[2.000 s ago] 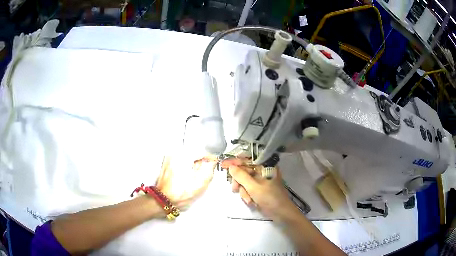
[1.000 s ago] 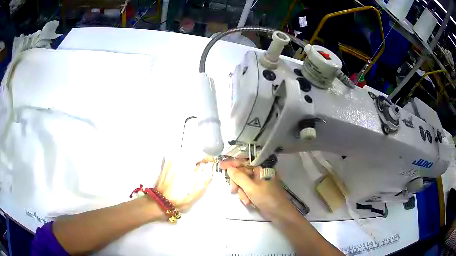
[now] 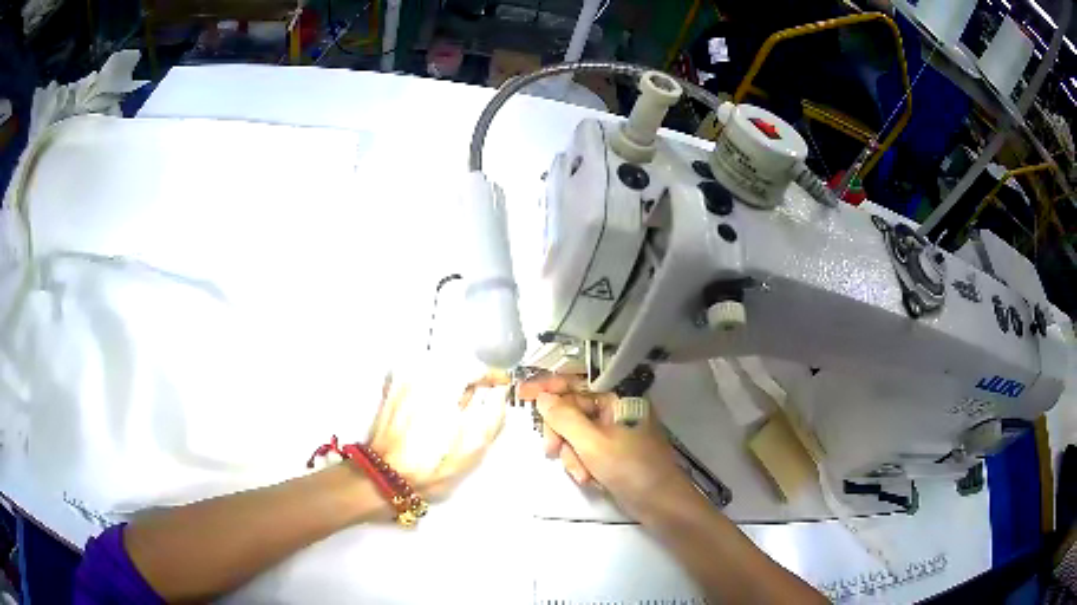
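The white sewing machine [image 3: 815, 284] reaches in from the right. My left hand [image 3: 437, 425], with a red bracelet, lies flat left of the needle area [image 3: 520, 384], washed out by the lamp. My right hand [image 3: 602, 443] is at the needle area, thumb and fingertips together close to my left fingertips. What lies between the fingertips is too small and bright to tell. White fabric [image 3: 130, 343] spreads over the left of the table, overexposed, so its edge near my hands is hidden.
The lamp [image 3: 496, 284] hangs over my left hand. Thread snips [image 3: 702, 470] lie right of my right hand. A tan block [image 3: 779, 457] with white strips [image 3: 742, 390] lies under the arm. Printed ruler marks [image 3: 886, 577] run along the front edge. Yellow frames stand behind.
The view has shifted very slightly. Both hands stay at the needle area with almost no visible movement.
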